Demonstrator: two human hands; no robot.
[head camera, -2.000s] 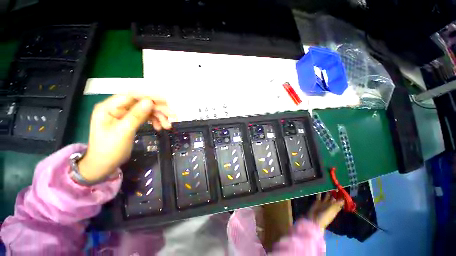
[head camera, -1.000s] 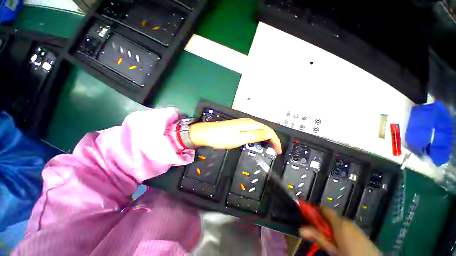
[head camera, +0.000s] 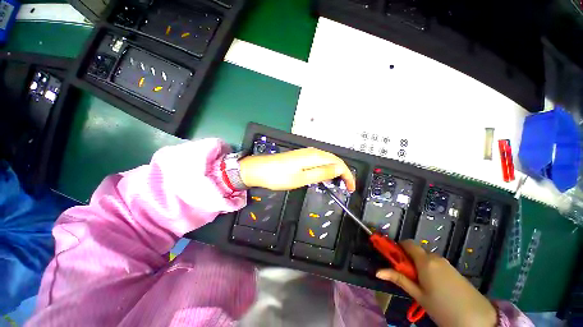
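The black foam tray (head camera: 249, 241) holds several open phone assemblies. My right hand (head camera: 435, 274) grips the red-orange handle of the screwdriver (head camera: 394, 254). Its thin metal shaft points up and left, its tip at the camera area of the second phone (head camera: 318, 220) from the left. My left hand (head camera: 297, 169) is bare and lies palm down over the tops of the first two phones, fingertips bent down at the second phone's camera area. The fingertips and screwdriver tip partly hide that spot; whether my left fingers hold a small part cannot be told.
A white sheet (head camera: 358, 83) behind the tray bears several small dark rings (head camera: 383, 139). At right are a blue bin (head camera: 550, 150), a red stick (head camera: 506, 159), a pale strip (head camera: 489, 144) and clear strips (head camera: 525, 265). More phone trays (head camera: 185, 121) stand at left.
The view has swung left since the earliest frame. My right hand has brought the screwdriver from beyond the tray's right end to the second phone; its blurred shaft is now sharp. My left hand has lowered onto the phones.
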